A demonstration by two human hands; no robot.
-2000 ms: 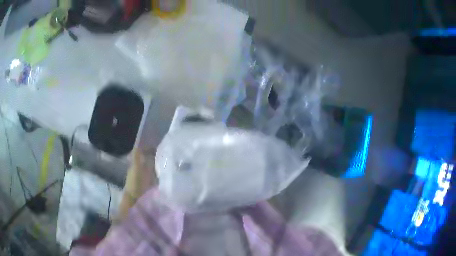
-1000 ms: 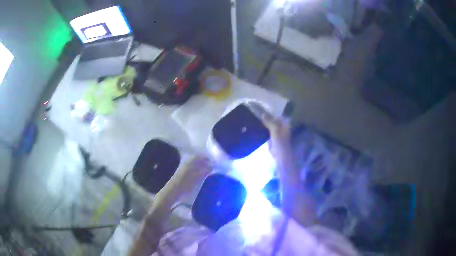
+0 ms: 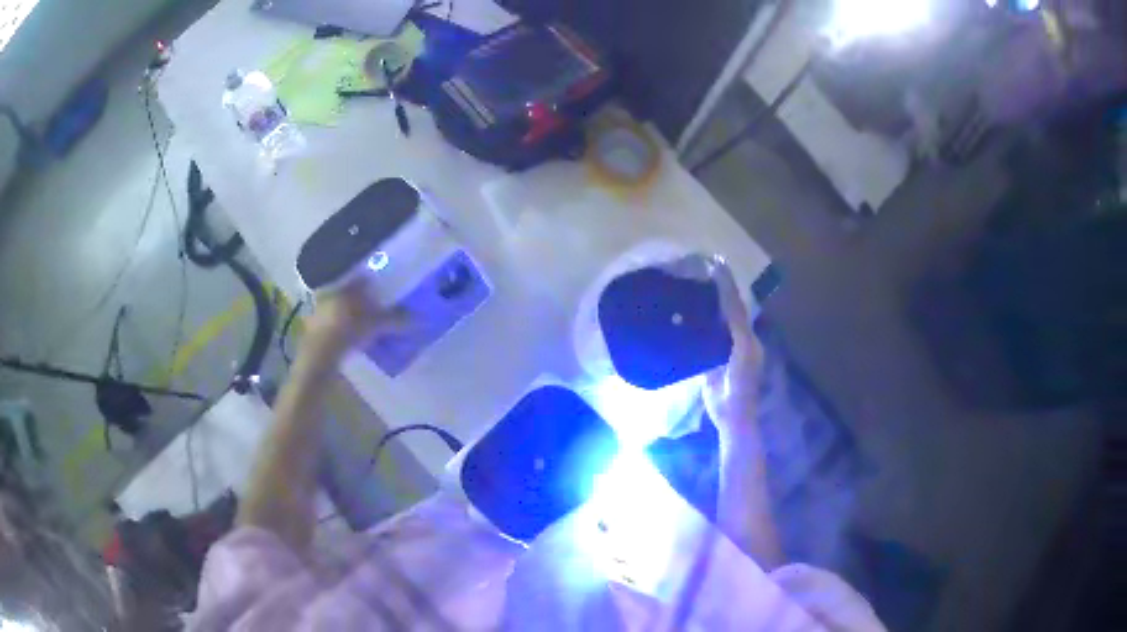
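Three white units with black rounded tops, probably mini projectors, are in front of me. The left projector is tilted, its white front and lens showing. My left hand grips its near-left side. The right projector has clear plastic film around it. My right hand holds its right side. The near projector is close to my body, with a dark cable at its left. Strong blue-white glare between the right and near projectors hides their lower edges.
The white table holds a bottle, yellow-green cloth, black-and-red pendant and yellow tape roll. Dark cables and a floor stand are at left. Shiny plastic film is at lower right.
My left hand has moved left from between the units onto the left projector, which is now turned and tilted to show its front. My right hand still holds the film-wrapped projector. The view has shifted.
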